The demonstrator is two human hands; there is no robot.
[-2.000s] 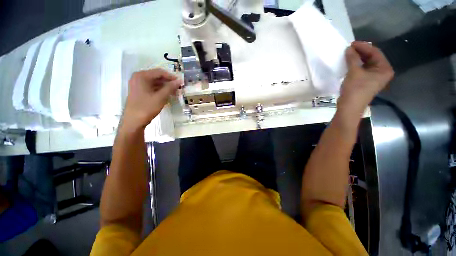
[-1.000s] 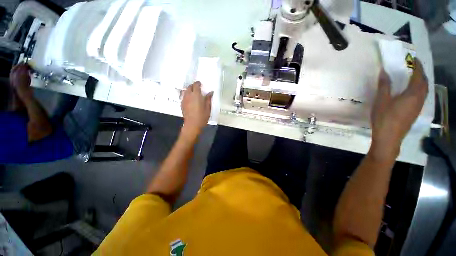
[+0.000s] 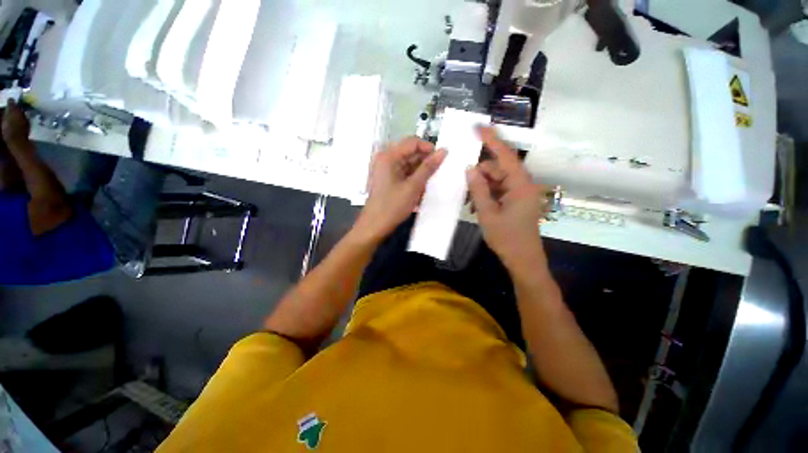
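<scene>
A white fabric strip (image 3: 445,195) lies lengthwise between my hands, its far end at the dark clamp area of the sewing machine and its near end hanging past the table's front edge. My left hand (image 3: 406,181) pinches its left edge. My right hand (image 3: 507,190) is at its right edge with thumb and fingertips on it. The machine head (image 3: 536,18) stands above the strip's far end. The strip and my right hand hide most of the needle plate area.
A narrow white bundle (image 3: 356,133) lies left of the machine. Larger white panels (image 3: 186,57) overlap farther left. A white sewn stack (image 3: 713,124) lies at the bed's right end beside a yellow warning label (image 3: 739,89). Another person's arm (image 3: 35,177) is at far left.
My right hand has left the stack at the far right and come to the machine. My left hand has moved right from the bundle; a strip is now between both hands.
</scene>
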